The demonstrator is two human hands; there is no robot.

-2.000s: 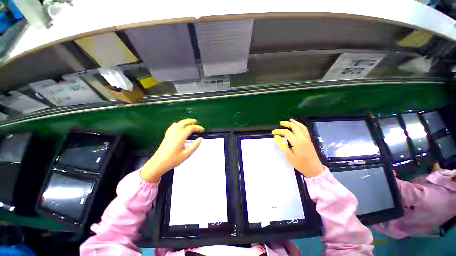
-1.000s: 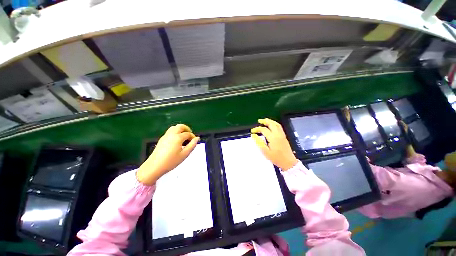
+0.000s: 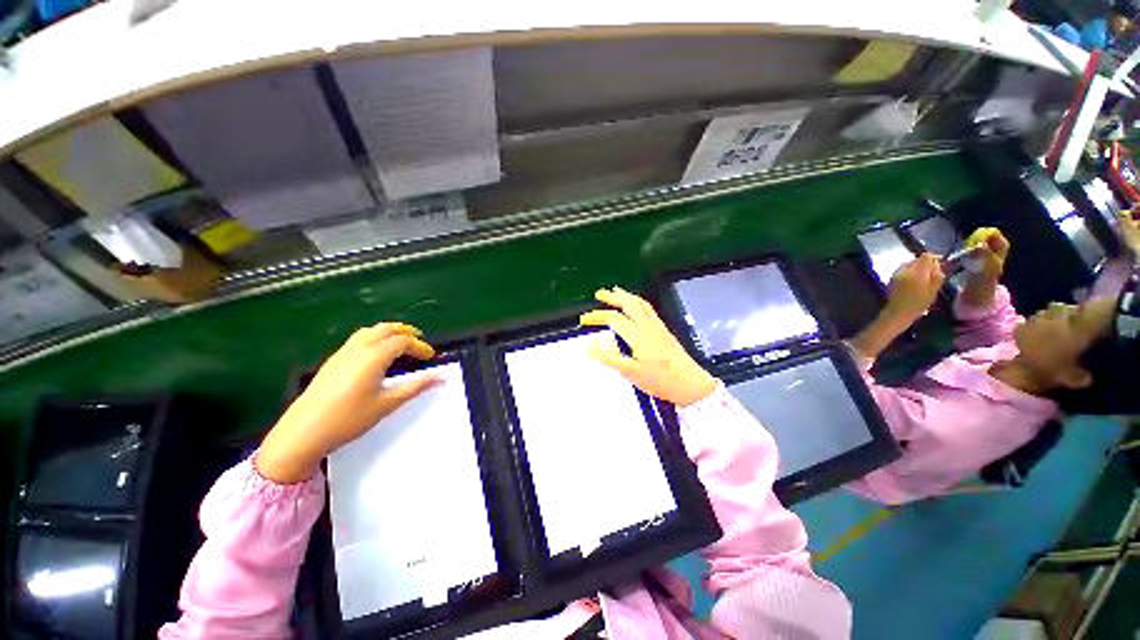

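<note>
Two tablets lie side by side in a black tray (image 3: 500,500) in front of me. The left tablet (image 3: 406,500) shows a white to pale grey screen, with small faint text low on it. The right tablet (image 3: 588,444) shows a white screen. Small white marks and a tiny label sit at each lower edge. My left hand (image 3: 344,394) is over the left tablet's upper part, fingers apart, holding nothing. My right hand (image 3: 644,348) is over the right tablet's top edge, fingers apart and bent, holding nothing. Yellow finger cots cover some fingertips. Whether the fingertips touch the glass I cannot tell.
Another tray with two tablets (image 3: 806,419) stands close on the right, and one with dark tablets (image 3: 75,500) on the left. A person (image 3: 1000,388) at the right holds a small object. Printed sheets (image 3: 425,119) hang on the shelf front above the green bench (image 3: 525,281).
The view has turned right, so the trays appear further left and the seated person's head and hands now show. My hands stay over the tablets' upper parts. The left screen's lower part looks greyer.
</note>
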